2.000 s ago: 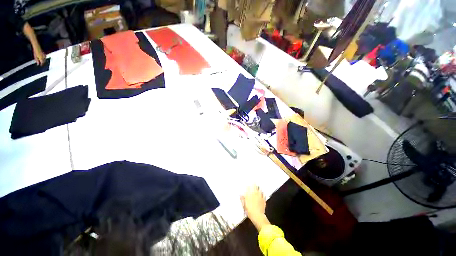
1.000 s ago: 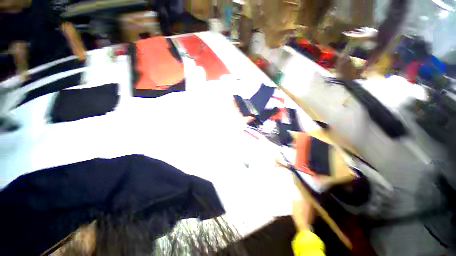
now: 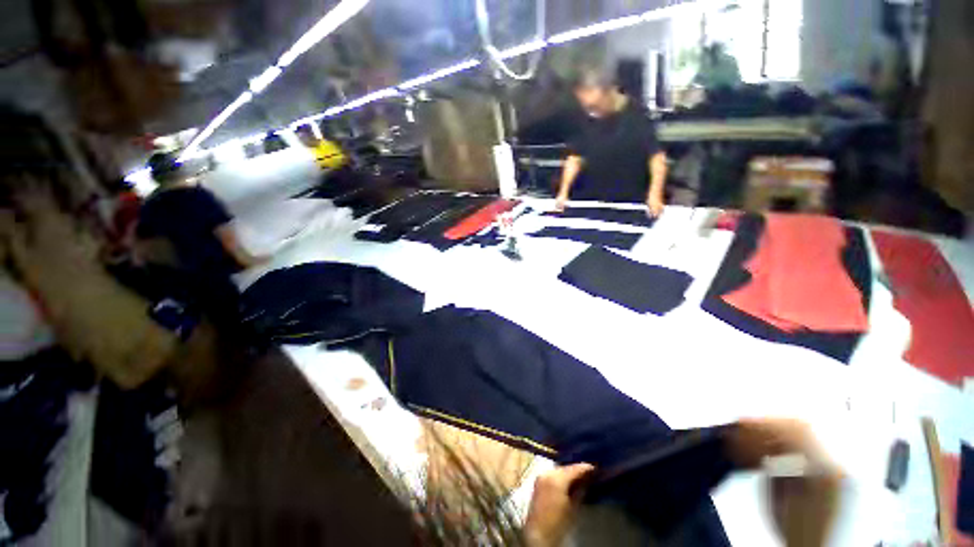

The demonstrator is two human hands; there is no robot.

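Observation:
The dark navy cloth (image 3: 513, 369) lies rumpled along the near side of the white-topped table (image 3: 513, 283), with a thin yellow-orange selvedge (image 3: 481, 428) on its near edge. My left hand (image 3: 555, 504) grips the cloth's near edge at the bottom centre. My right hand (image 3: 785, 443), blurred, holds the cloth's right end, which is raised in a dark fold between my hands. Its fingertips are not clearly seen. Some hair hangs in front of the table's near edge.
A folded black cloth (image 3: 626, 279) lies mid-table. Red-orange pieces (image 3: 806, 272) lie on black ones at the right. A silvery cutting machine (image 3: 509, 230) stands at the far side. One person (image 3: 614, 150) stands opposite, another (image 3: 187, 224) at the left. A ruler (image 3: 940, 481) lies at the right edge.
The view has swung left, showing more of the cloth and the people. My right hand has moved from the table end to the cloth. My left hand now shows clearly on the cloth's edge.

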